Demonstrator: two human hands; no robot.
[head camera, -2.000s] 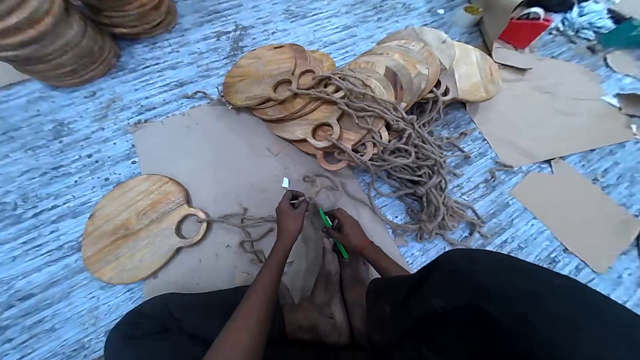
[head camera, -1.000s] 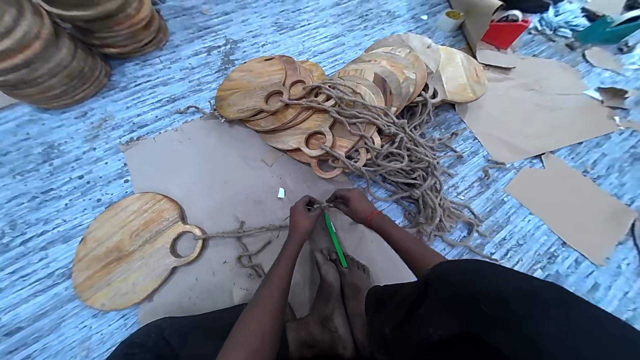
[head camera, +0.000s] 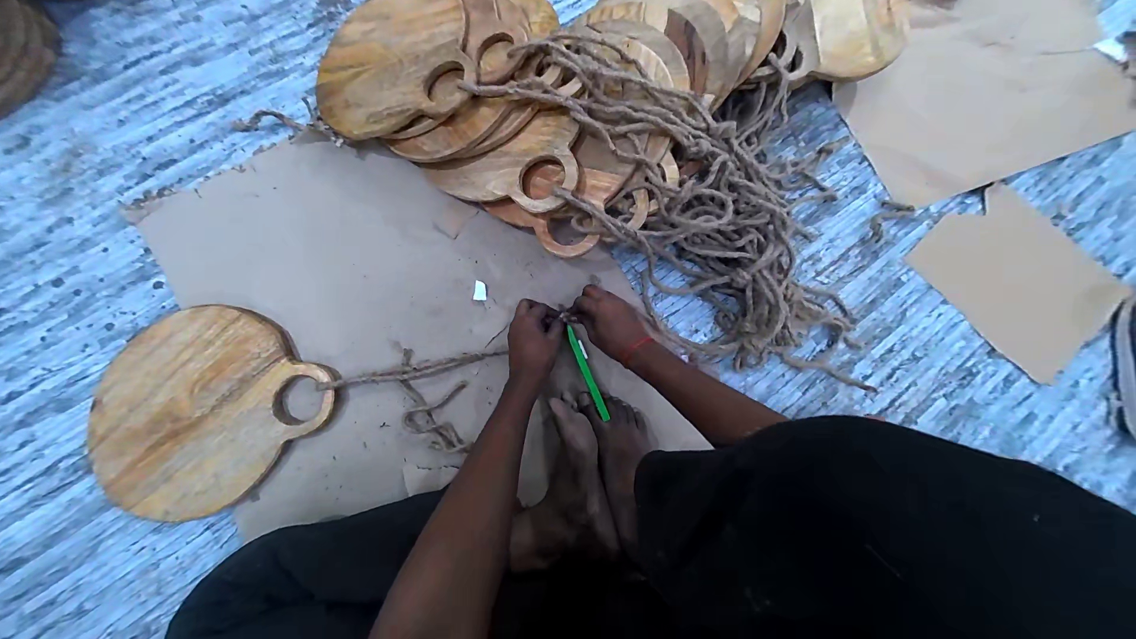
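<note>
A round wooden board (head camera: 191, 413) with a ring handle lies at the left, and a jute cord (head camera: 417, 368) runs from its ring to my hands. My left hand (head camera: 536, 342) pinches the cord's end part. Close beside it, my right hand (head camera: 611, 321) has its fingers closed on the same cord end; the fingers hide the exact grip. A slim green tool (head camera: 587, 373), whose kind I cannot tell, extends from below my fingertips toward my bare feet (head camera: 612, 435). Loose cord pieces (head camera: 435, 417) lie near the taut cord.
Several ring-handled wooden boards (head camera: 382, 71) are piled beyond my hands, with tangled jute cords (head camera: 754, 240) trailing from them. A brown cardboard sheet (head camera: 293, 231) lies beneath my work. More cardboard (head camera: 1021, 275) is at the right, and stacked boards (head camera: 22, 53) stand at the upper left.
My hands have come together at the cord end, and the cord to the board has been drawn straight. My right hand held the green tool earlier. The view has moved closer.
</note>
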